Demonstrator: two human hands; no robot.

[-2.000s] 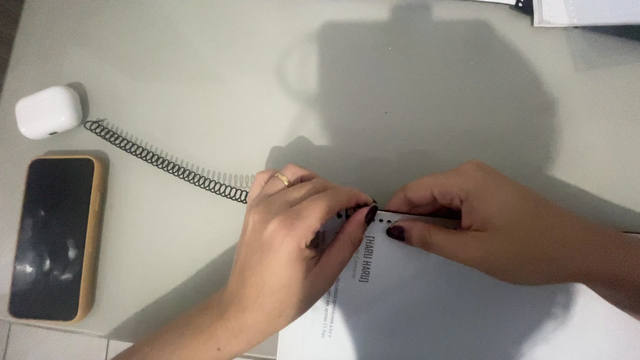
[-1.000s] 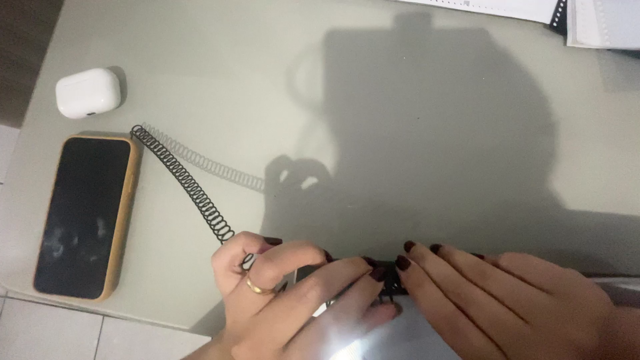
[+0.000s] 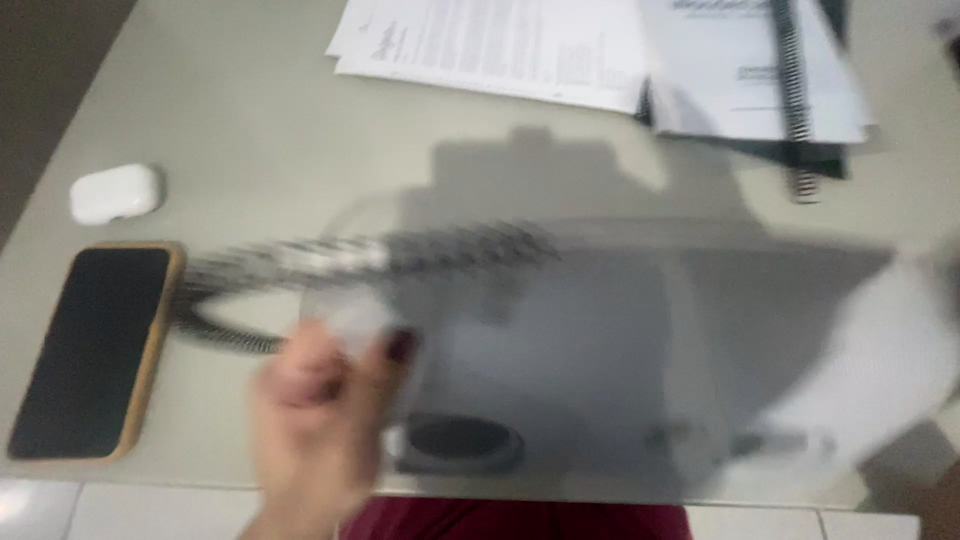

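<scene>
My left hand (image 3: 322,412) is blurred at the lower centre-left, thumb and fingers closed at the left end of a blurred stack of paper sheets (image 3: 570,352). Along the stack's top left edge runs a black spiral binding coil (image 3: 465,247). Its loose part bends back beside the phone and curves toward my left hand. A dark oval shape (image 3: 461,439) shows at the stack's lower left; whether it is printed cannot be told. A brownish blur at the far right edge may be part of my right hand, but its shape is not readable.
A smartphone in an orange-tan case (image 3: 94,352) lies at the left, below a white earbud case (image 3: 116,193). Printed sheets (image 3: 510,56) lie at the top, beside a document with a black coil (image 3: 793,97). The table's front edge runs along the bottom, above white floor tiles.
My hands have moved apart from their place together at the binding edge. The stack shows far more of its surface, and the coil has swung and bent near the phone. The view has shifted.
</scene>
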